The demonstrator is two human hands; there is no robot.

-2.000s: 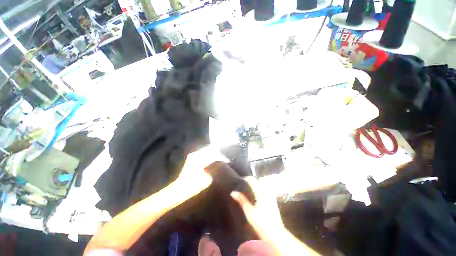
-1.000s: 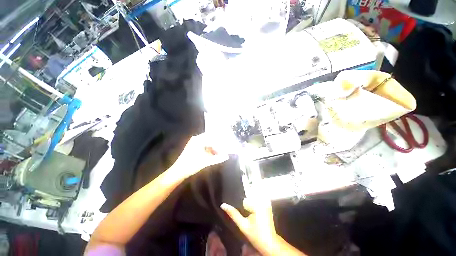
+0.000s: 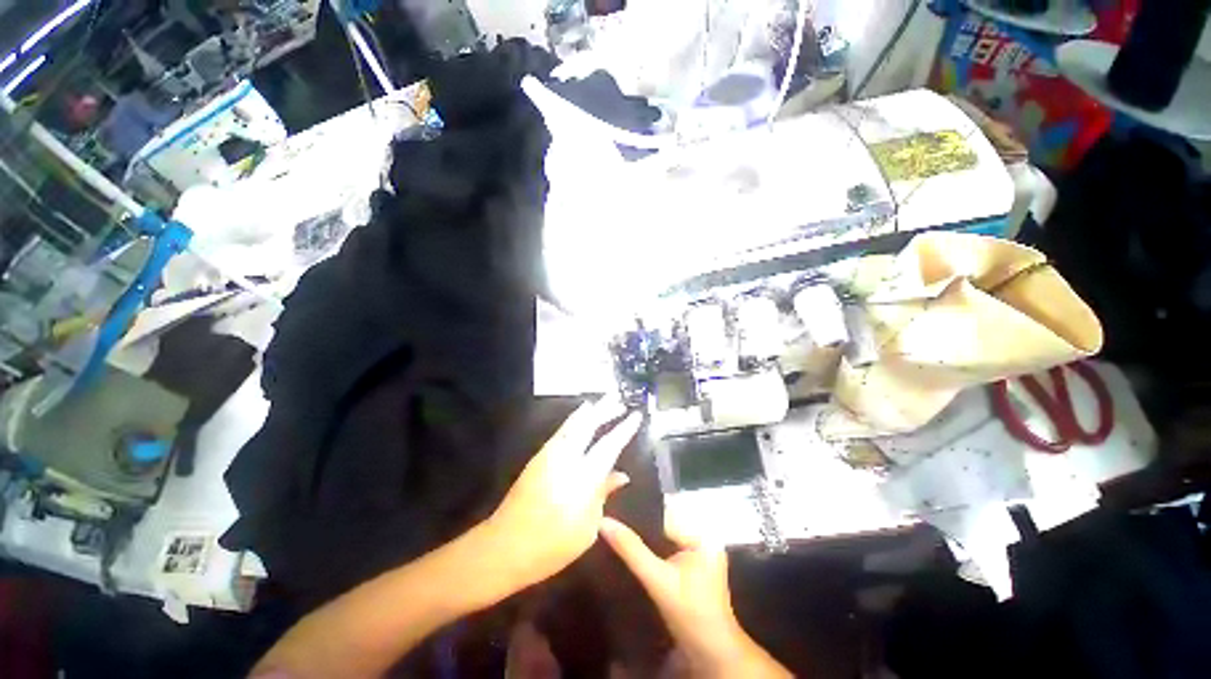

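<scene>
Dark cloth [image 3: 438, 305] lies bunched left of the needle area of a white overlock machine [image 3: 757, 186] and hangs over the front edge. My left hand [image 3: 558, 491] holds the cloth near its right edge, fingertips close to the dark presser foot area [image 3: 642, 361]. My right hand [image 3: 691, 590] is lower, at the cloth's right edge below the cloth plate, with its thumb on the cloth; its other fingers are partly hidden. Whether the cloth edge is under the foot is hard to tell.
A cream cloth bag [image 3: 983, 318] sits at the machine's right end, beside red-handled scissors [image 3: 1056, 402]. A second machine head [image 3: 113, 438] stands at left. Black thread cones [image 3: 1155, 53] are at top right. Dark cloth [image 3: 1129, 570] lies at lower right.
My left hand's fingers have straightened and moved right, closer to the presser foot. My right hand has stayed low at the cloth edge. The glare has lessened, and the view has shifted slightly.
</scene>
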